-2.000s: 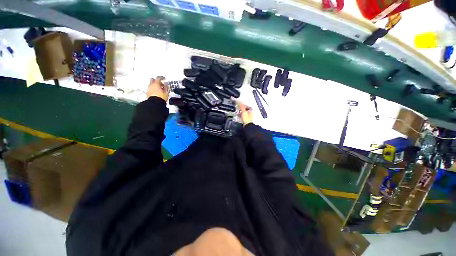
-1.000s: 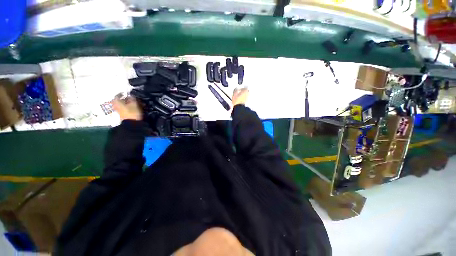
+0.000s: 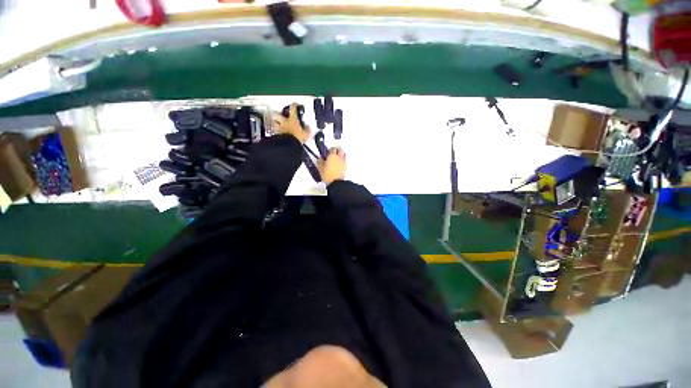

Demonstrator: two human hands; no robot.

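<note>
My left hand (image 3: 294, 127) reaches across to the left end of the group of short black housings and has its fingers around one of them. My right hand (image 3: 332, 165) is just below and to the right, its fingers closed on the lower end of another short black housing (image 3: 321, 142). Several short black housings (image 3: 338, 123) stand behind it on the white bench. A long black strip (image 3: 311, 165) lies left of my right hand, partly hidden. The pile of black housings (image 3: 220, 168) is to the left, partly covered by my left sleeve.
A small hammer (image 3: 454, 155) and a thin black tool (image 3: 499, 116) lie on the right of the bench (image 3: 401, 144). An open carton (image 3: 573, 127) and a blue and yellow box (image 3: 562, 173) are at the right end. A carton of small blue parts (image 3: 53, 163) is far left.
My left hand has moved right, from beside the pile to the short housings. My right hand has closed on a short housing. The view has shifted.
</note>
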